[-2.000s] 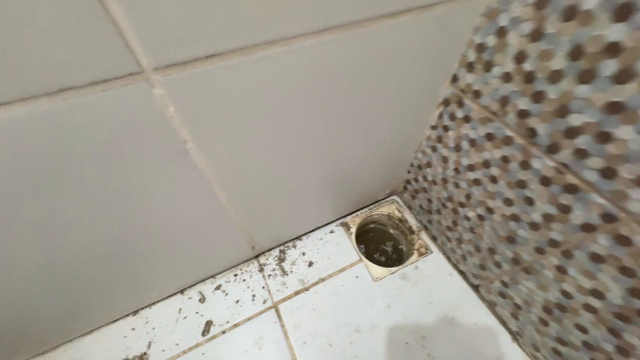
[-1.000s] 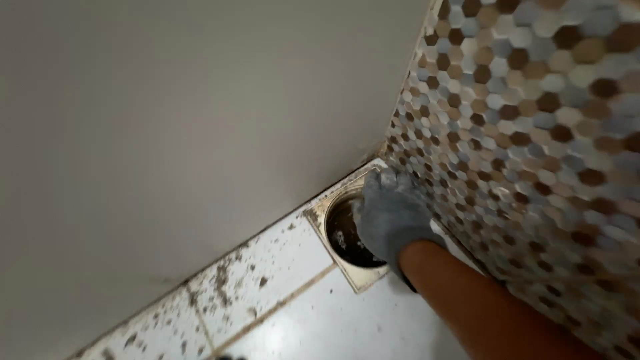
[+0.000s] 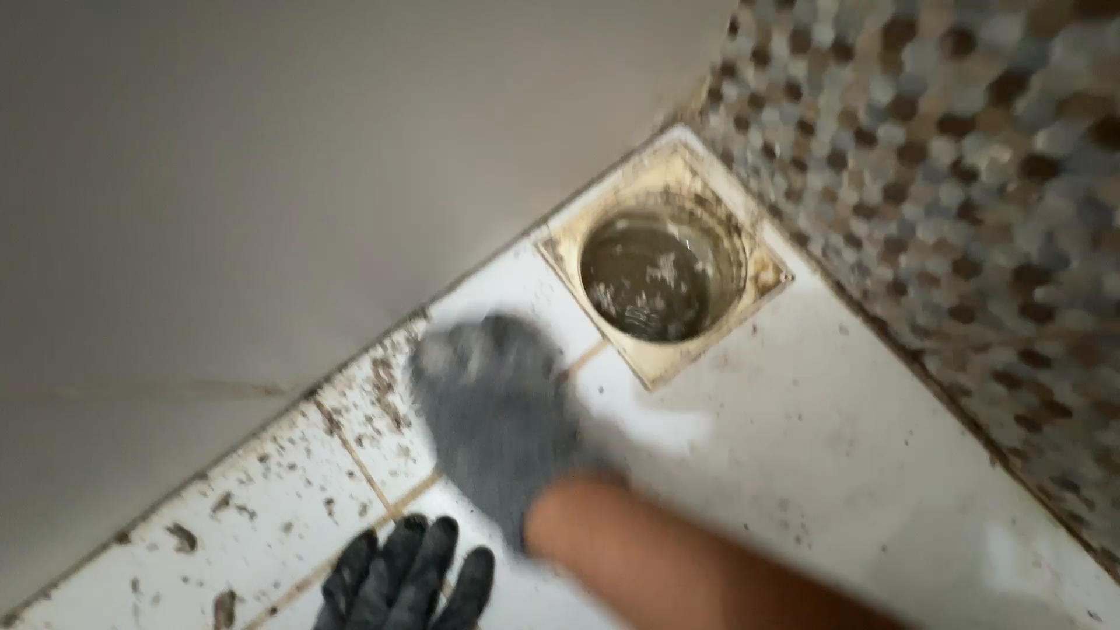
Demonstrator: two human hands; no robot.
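Note:
A square, stained floor drain frame (image 3: 652, 363) surrounds a round opening with murky water (image 3: 647, 280) and pale floating bits. My right hand (image 3: 494, 402), in a grey glove, is over the white tiles to the lower left of the drain. Its fingers look curled, but blur hides whether anything is in them. At the bottom edge is my left hand (image 3: 402, 577) in a dark glove, fingers slightly apart and nothing visible in them. Dark debris (image 3: 385, 381) is scattered on the tiles just left of my right hand.
A plain grey tiled wall (image 3: 306, 175) rises on the left, and a hexagon mosaic wall (image 3: 919, 175) stands on the right. They meet behind the drain. More dirt clumps (image 3: 182, 536) lie along the left wall's base on the white floor tiles (image 3: 744, 455).
My right hand, absent two seconds ago and at the drain's right side one second ago, is now to the drain's lower left. My left hand has come into view at the bottom.

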